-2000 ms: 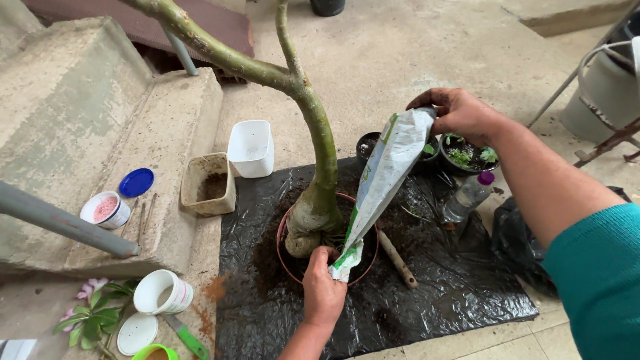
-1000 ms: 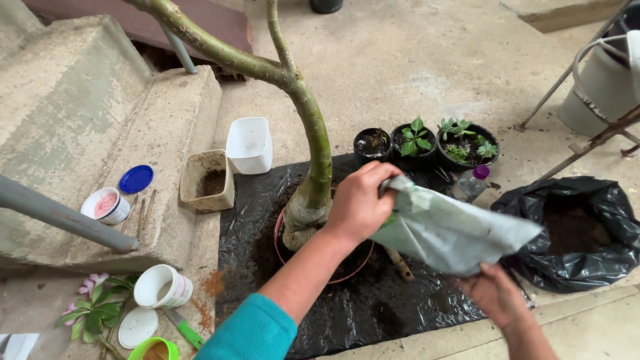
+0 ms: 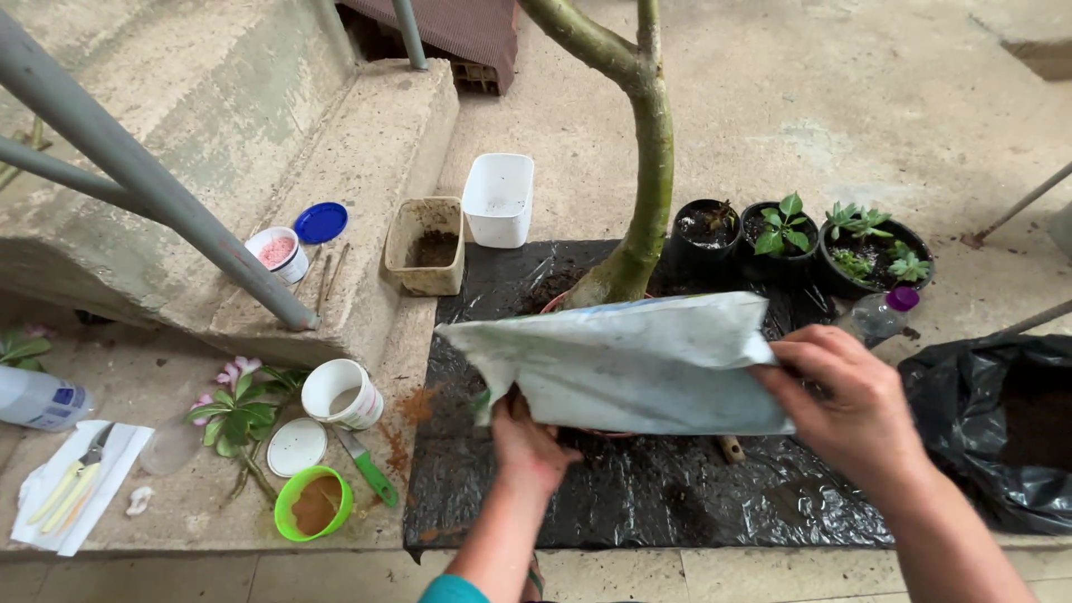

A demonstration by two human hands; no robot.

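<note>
My left hand (image 3: 532, 444) grips the lower left end of a pale plastic bag (image 3: 636, 377), its fingers partly hidden inside or behind the plastic. At the bag's right end, my right hand (image 3: 837, 381) pinches the edge between thumb and fingers. The bag lies sideways in the air, hiding most of a reddish pot (image 3: 554, 303). A thick-stemmed plant (image 3: 641, 218) rises from that pot, behind the bag. Below the bag, a black plastic sheet (image 3: 620, 502) covers part of the floor, and the end of a wooden handle (image 3: 730, 449) shows.
Three potted plants (image 3: 777, 239) and a purple-capped bottle (image 3: 879, 314) stand at the right, near a black bag of soil (image 3: 946, 419). Two plastic tubs (image 3: 498, 201) adjoin the concrete step (image 3: 368, 184). A green bowl (image 3: 289, 511), green-handled knife (image 3: 373, 473) and pruning shears (image 3: 75, 481) lie at left.
The bag was tilted upright over the pot two seconds ago; it now lies sideways. My hands have swapped sides since one second ago, the left now at the bag's left end. The view has shifted right.
</note>
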